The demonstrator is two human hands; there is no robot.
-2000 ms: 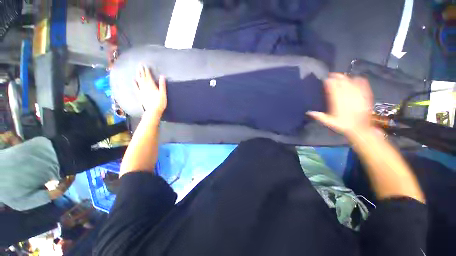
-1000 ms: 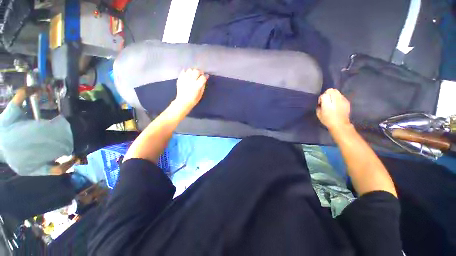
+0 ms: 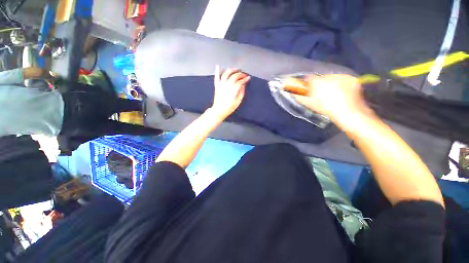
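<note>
A navy garment (image 3: 257,105) lies along the light-grey padded pressing arm (image 3: 180,51). My left hand (image 3: 230,92) rests on the cloth's upper edge, left of the iron; its fingers are partly bent, and whether they pinch the cloth cannot be told. My right hand (image 3: 334,95) is shut on the brown handle of the steam iron (image 3: 295,105). The iron's silver soleplate lies over the right part of the cloth, and the hand is blurred and hides its rear.
A crumpled navy pile (image 3: 303,38) lies behind the arm. A white card (image 3: 218,18) and white strip (image 3: 446,41) lie beyond. A dark hose (image 3: 419,108) and yellow line (image 3: 429,66) run right. A blue basket (image 3: 123,164) stands lower left, near another person (image 3: 31,105).
My right hand has taken hold of the iron, which lay at the right, and brought it onto the cloth. My left hand still touches the cloth. The view has shifted and tilted.
</note>
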